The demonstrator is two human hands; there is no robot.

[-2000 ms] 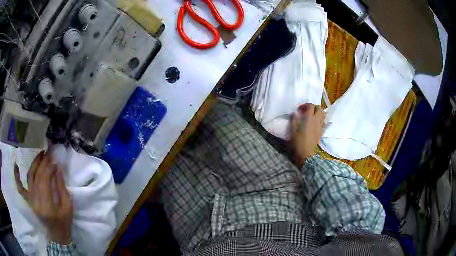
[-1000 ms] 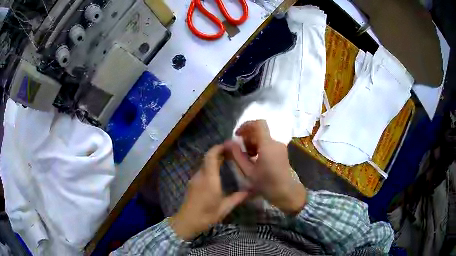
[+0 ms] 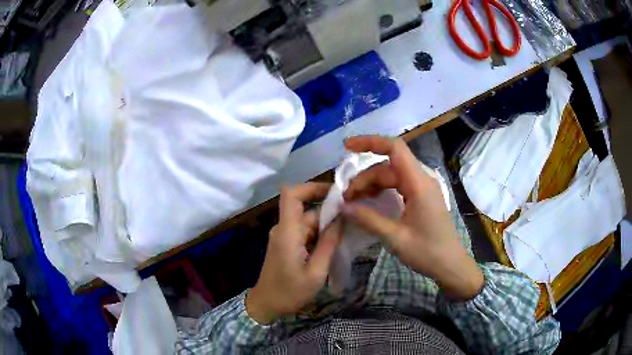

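My left hand (image 3: 294, 253) and my right hand (image 3: 416, 222) are together over my lap. Both pinch a small white fabric piece (image 3: 355, 166) between their fingertips, and it hangs down between them, partly hidden by the fingers and blurred. A large white garment body (image 3: 187, 132) lies heaped on the table to the left, against the sewing machine (image 3: 305, 41), and spills over the table's front edge. The needle area is not clearly visible.
Two piles of cut white panels (image 3: 513, 163) (image 3: 568, 215) lie on a yellow-brown surface (image 3: 574, 142) at right, beside dark navy fabric (image 3: 506, 104). Red-handled scissors (image 3: 478, 41) and a lint-specked blue plate (image 3: 360, 90) are on the white table (image 3: 443, 87).
The view has swung left, showing more of the heaped garment. My right hand came off the panel pile and my left hand off the garment; both now hold a small white piece.
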